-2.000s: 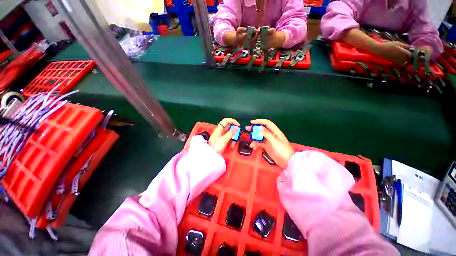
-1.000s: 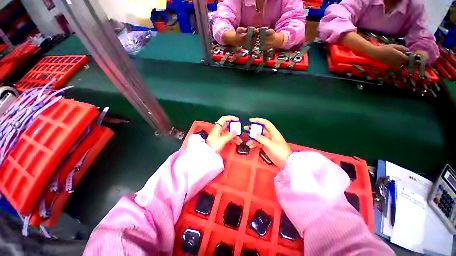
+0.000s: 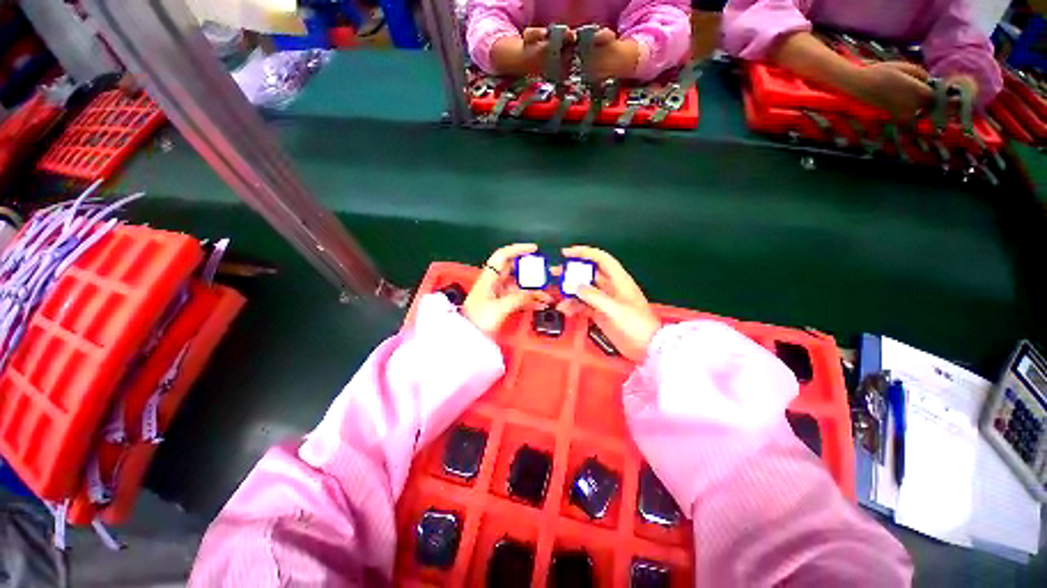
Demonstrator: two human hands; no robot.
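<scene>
My left hand (image 3: 502, 293) holds a watch head (image 3: 532, 272) with its screen lit white, facing me. My right hand (image 3: 611, 301) holds a second watch head (image 3: 578, 276), also lit white. The two heads are side by side above the far edge of the red compartment tray (image 3: 540, 386). Several dark watch heads lie in the tray's pockets, one (image 3: 465, 450) at the left and one (image 3: 595, 488) nearer the middle. Two pockets just below my hands are empty. My sleeves hide parts of the tray.
Stacked red trays (image 3: 80, 345) with pale lilac straps (image 3: 52, 258) stand left. A metal post (image 3: 247, 161) rises behind. Right are a record sheet (image 3: 947, 459), a blue pen (image 3: 898, 427) and a calculator (image 3: 1020, 414). Two people in pink work across the bench on strapped watches (image 3: 557, 57).
The lit screens have gone from light blue to white. Both hands still hold the watch heads. The whole view has shifted slightly, with the hands and tray a little higher in the picture.
</scene>
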